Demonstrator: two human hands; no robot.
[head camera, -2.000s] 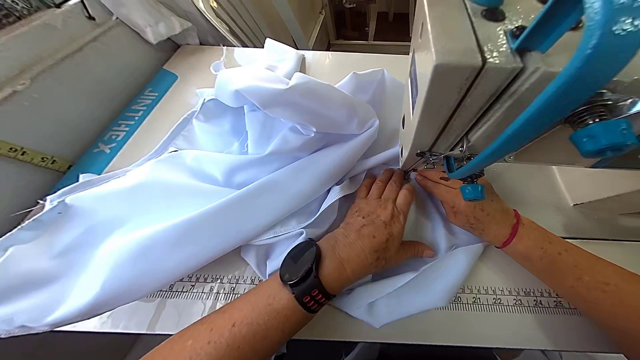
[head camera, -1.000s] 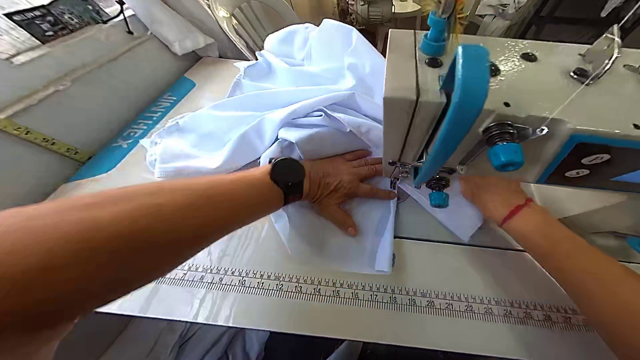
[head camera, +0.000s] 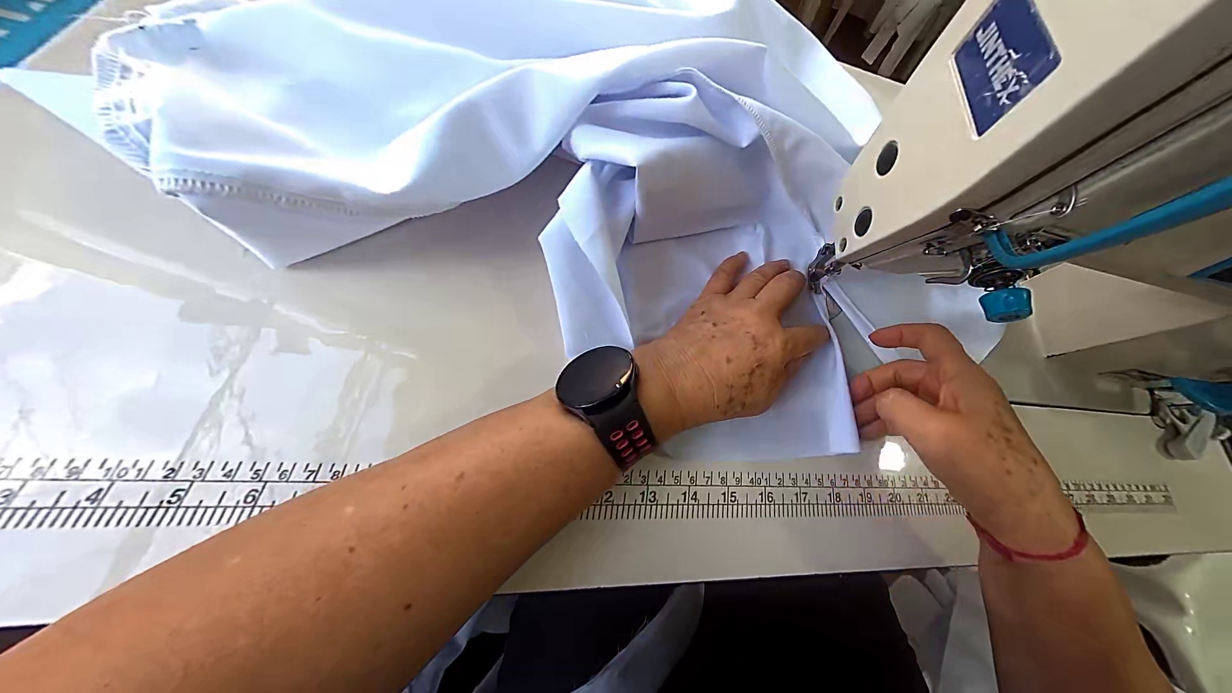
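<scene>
Light blue-white fabric (head camera: 385, 115) lies in folds on the sewing machine's table, its front part passing under the presser foot (head camera: 823, 268). My left hand (head camera: 736, 351), with a black watch at the wrist, rests spread and palm down on this fabric, its fingertips just left of the foot. My right hand (head camera: 934, 404), a red string around its wrist, is at the fabric's right edge with its fingers curled; whether they pinch the edge cannot be told. Behind that hand, more of the fabric lies to the right of the foot. The needle itself is not clearly visible.
The white sewing machine head (head camera: 1020, 106) reaches in from the upper right, with a blue lever (head camera: 1116, 229) and a blue knob (head camera: 1006, 304) low on its side. A printed ruler scale (head camera: 751, 496) runs along the table's front. Dark clothing shows below the table edge.
My right hand has come from beside the machine, right of the foot, to the fabric's near right edge. My left hand remains flat on the fabric. The view has moved closer.
</scene>
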